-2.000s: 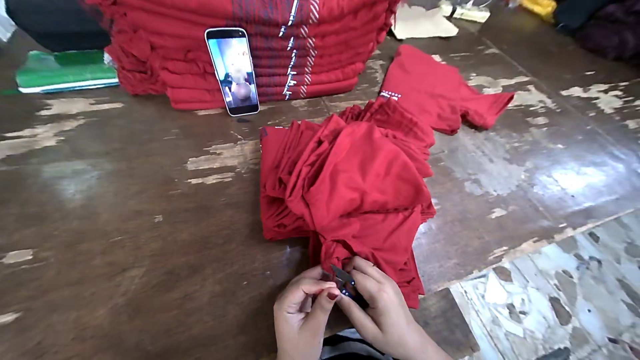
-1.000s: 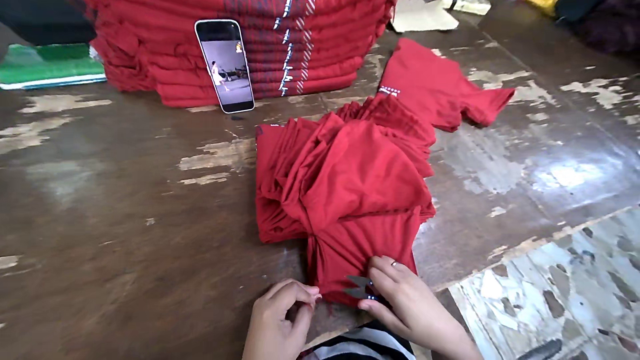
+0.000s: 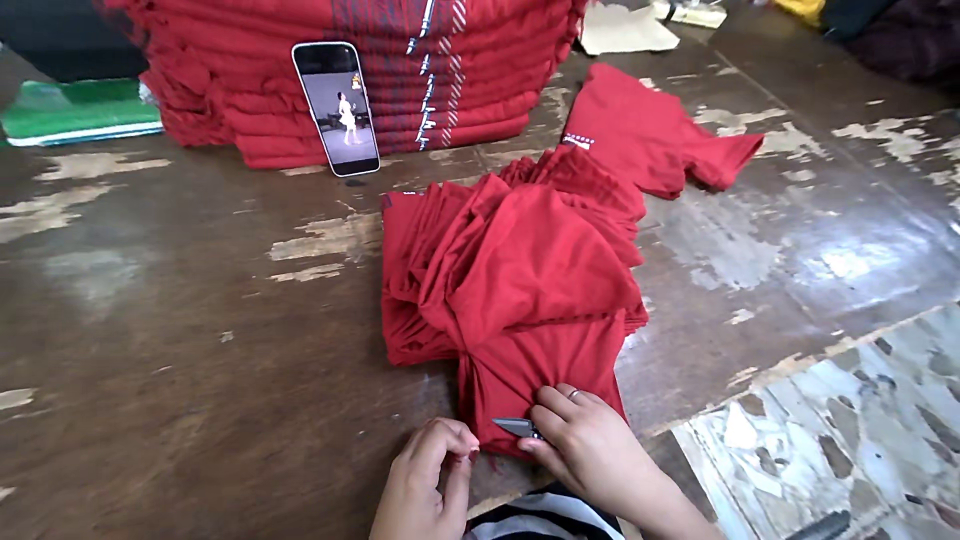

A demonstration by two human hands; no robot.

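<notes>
A loosely layered pile of red fabric garment pieces (image 3: 540, 262) lies on the wooden table, its lowest part reaching down to my hands. My right hand (image 3: 581, 442), with a ring on one finger, rests on that lower part and holds small thread snips (image 3: 516, 427), whose pointed blades face left over the cloth. Thumb and fingertips of my left hand (image 3: 439, 465) are pinched together at the cloth's lower left corner; whether a thread or cloth edge is between them is too small to tell. Loose red threads hang from the bottom edge.
A tall stack of folded red garments (image 3: 480, 82) stands at the back, with a lit smartphone (image 3: 341, 109) leaning on it. Another red piece (image 3: 652, 127) lies behind the pile. A green item (image 3: 82, 109) is at back left. The worn table's (image 3: 187, 337) edge runs along the lower right, above a stone-patterned floor (image 3: 840, 435).
Two seconds ago both hands were together at the cloth's lower edge with the snips; they have since moved apart, left hand to the left. The lower cloth is now spread flatter. The phone's picture has changed.
</notes>
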